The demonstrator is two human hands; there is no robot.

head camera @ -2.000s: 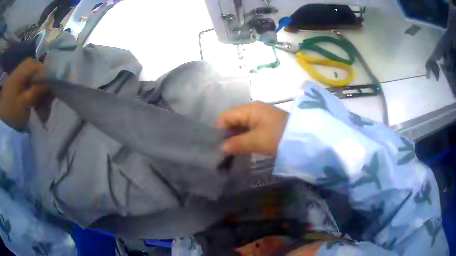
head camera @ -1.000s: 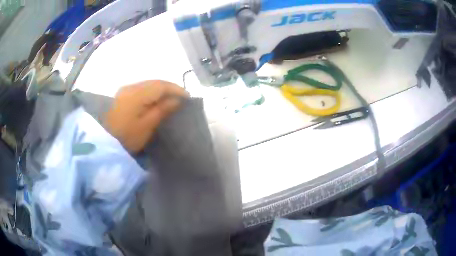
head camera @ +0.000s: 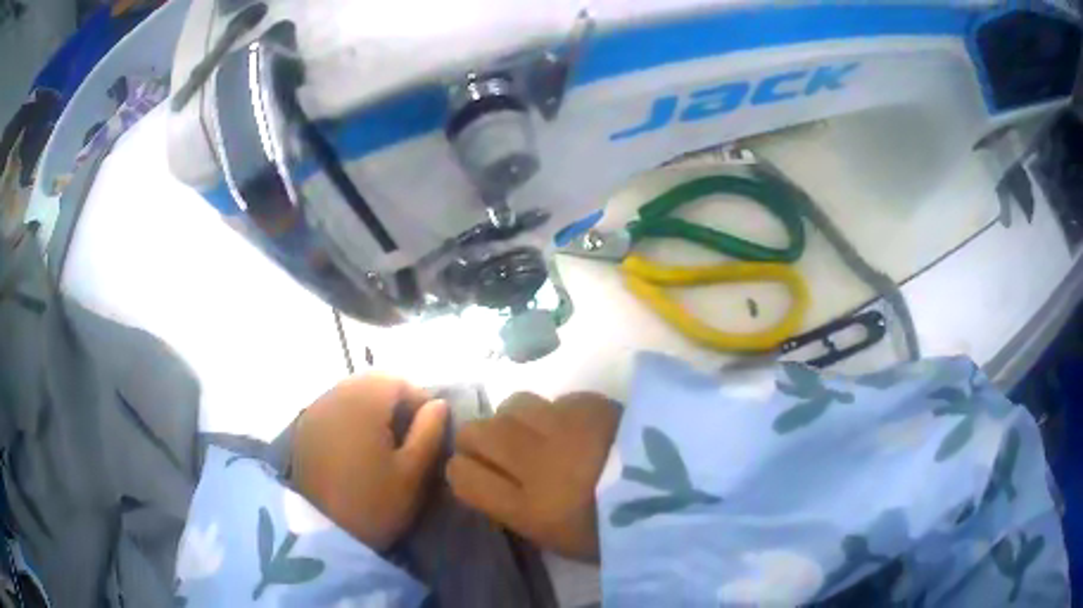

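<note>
The grey garment panel (head camera: 469,552) lies under both hands, in front of the sewing machine's needle area, and hangs toward my lap. My left hand (head camera: 371,451) holds its edge, thumb pointing right. My right hand (head camera: 540,469) is beside it with bent fingers on the same cloth. The presser foot area is hidden by glare and machine parts. A small grey block (head camera: 530,335) stands just beyond my fingers. The white sewing machine (head camera: 404,190) with a blue stripe is above the hands.
Fabric shears (head camera: 724,267) with green and yellow handles lie right of the machine head. Thread snips (head camera: 841,340) lie below them. A narrow grey cord (head camera: 846,244) curves past both. More grey cloth (head camera: 119,428) drapes over the table (head camera: 143,255) at the left.
Both hands have come together on the cloth edge near the needle area. The right hand is back in view. The view has moved closer to the machine head.
</note>
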